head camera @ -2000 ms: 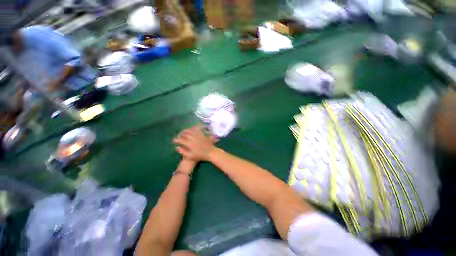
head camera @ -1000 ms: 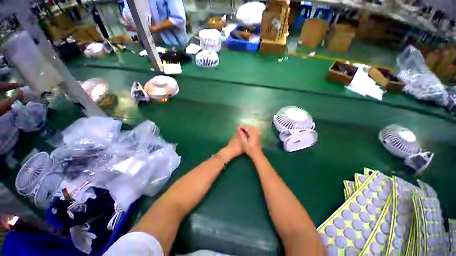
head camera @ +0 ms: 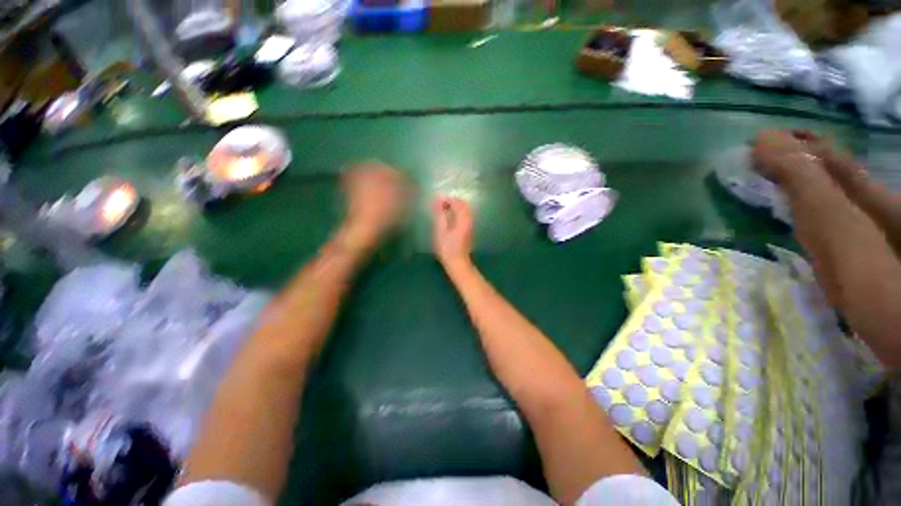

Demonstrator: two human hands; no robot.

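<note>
My left hand (head camera: 375, 203) is over the green belt, blurred, with nothing visible in it; whether its fingers are closed is unclear. My right hand (head camera: 453, 229) is a short way to its right, fingers curled in, and nothing can be made out in it. A white clip fan (head camera: 561, 176) lies on the belt (head camera: 395, 306) just right of my right hand, untouched, its clip base toward me. Two more fans lie at the left, one with an orange glare on its head (head camera: 247, 158), the other nearer the edge (head camera: 107, 207).
Clear plastic bags (head camera: 128, 326) are heaped at the left. Sheets of round pads (head camera: 692, 346) are fanned at the right. Another person's hands (head camera: 800, 158) are at a fan (head camera: 749, 180) at the far right. Small cardboard trays (head camera: 603, 54) and a white sheet (head camera: 654, 65) lie at the far side.
My hands were together and are now apart, the left one further left. The view has shifted. Another person's arms have appeared at the right, at the fan there.
</note>
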